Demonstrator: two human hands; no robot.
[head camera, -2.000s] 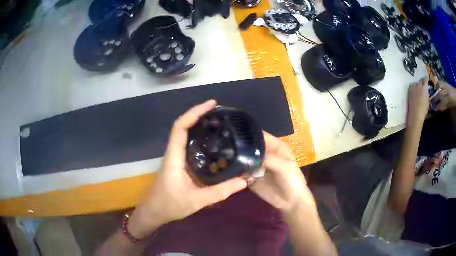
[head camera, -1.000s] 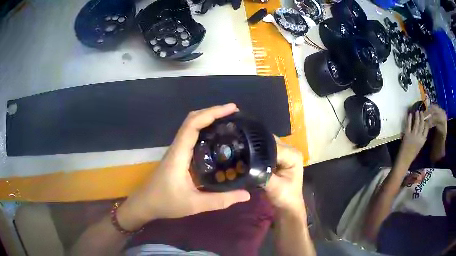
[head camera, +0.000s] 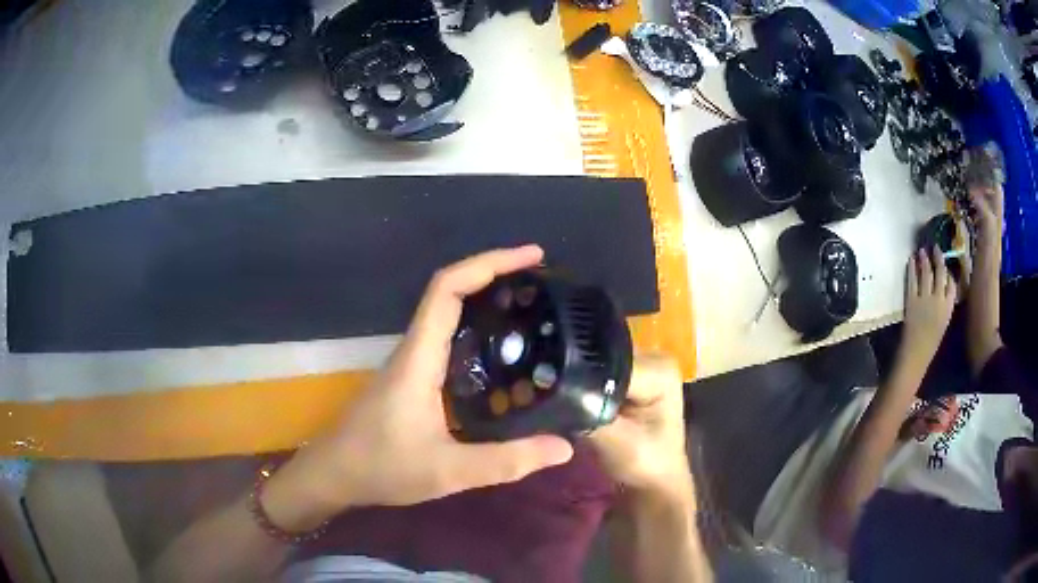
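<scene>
A glossy black camera housing (head camera: 535, 355) is held up above the near edge of the black mat (head camera: 330, 262). Its dark face with several round openings is turned up and to the left, and its slotted vent is on the right side. My left hand (head camera: 421, 399) is wrapped around its left side, fingers at the top and thumb along the bottom. My right hand (head camera: 647, 427) is at its lower right, with its fingertips hidden behind the housing.
Two housing shells (head camera: 393, 74) lie beyond the mat at the upper left. Several black housings (head camera: 746, 171) stand at the right, one with a thin wire. Ring-shaped parts (head camera: 665, 55) lie beside the orange tape (head camera: 620, 125). Another person's hand (head camera: 931, 298) works at the far right.
Compared with two seconds ago, the housing's face shows more fully and my right hand has moved further behind it. The view has shifted slightly. The other person's hands have moved.
</scene>
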